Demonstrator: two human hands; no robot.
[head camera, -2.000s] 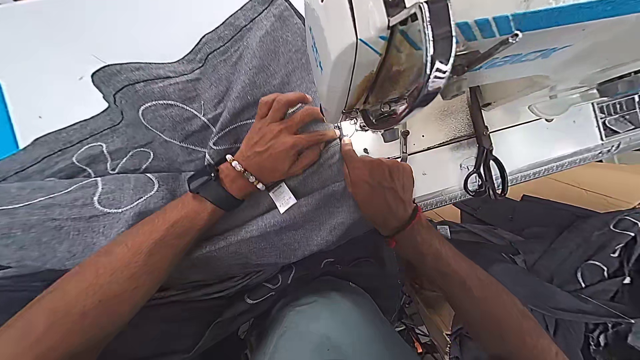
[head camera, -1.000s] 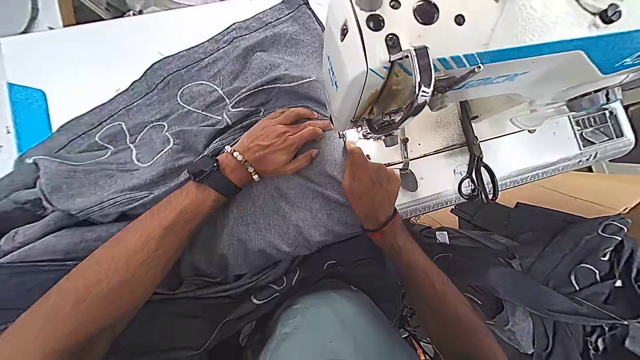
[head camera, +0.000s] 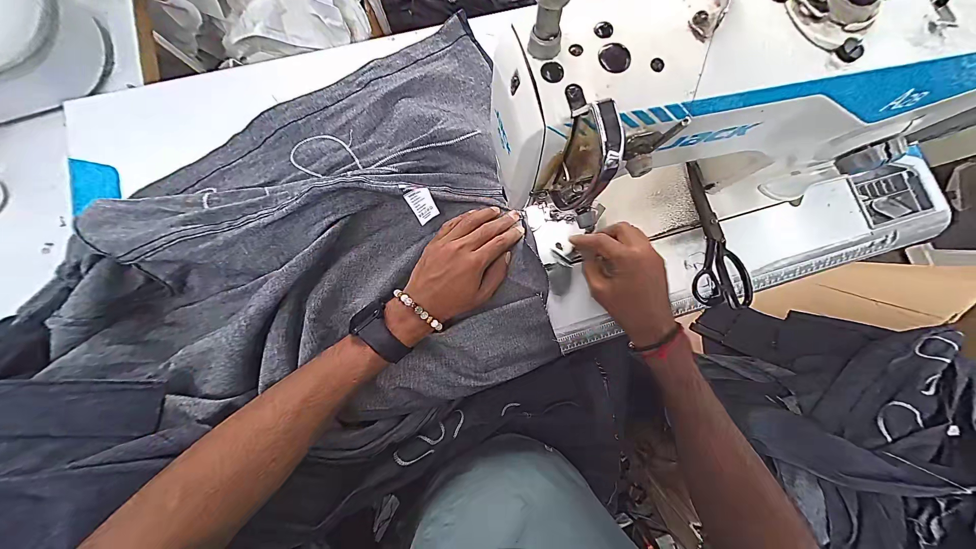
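Grey denim-like fabric (head camera: 328, 297) with dark seams and white looped stitching lies across the sewing table up to a Jack sewing machine (head camera: 610, 137). My left hand (head camera: 461, 267) rests flat on this fabric, fingertips beside the presser foot area (head camera: 583, 217). A white label (head camera: 419, 204) bearing writing stands on the fabric behind that hand. Just right of the needle plate (head camera: 555, 236) is my right hand (head camera: 629, 278), thumb and forefinger brought together; whether something thin is between them cannot be told. It is off the fabric.
Black-handled scissors (head camera: 720, 274) lie on the machine bed to the right. Dark garments with white cords (head camera: 862, 427) are heaped at the lower right, near brown cardboard (head camera: 862, 290). My knee (head camera: 518, 496) is below the table's front edge. White material (head camera: 297, 30) sits beyond the table.
My right hand has moved away from the fabric at the needle, to the right. The fabric has shifted, and its label, covered a second ago, shows behind my left hand.
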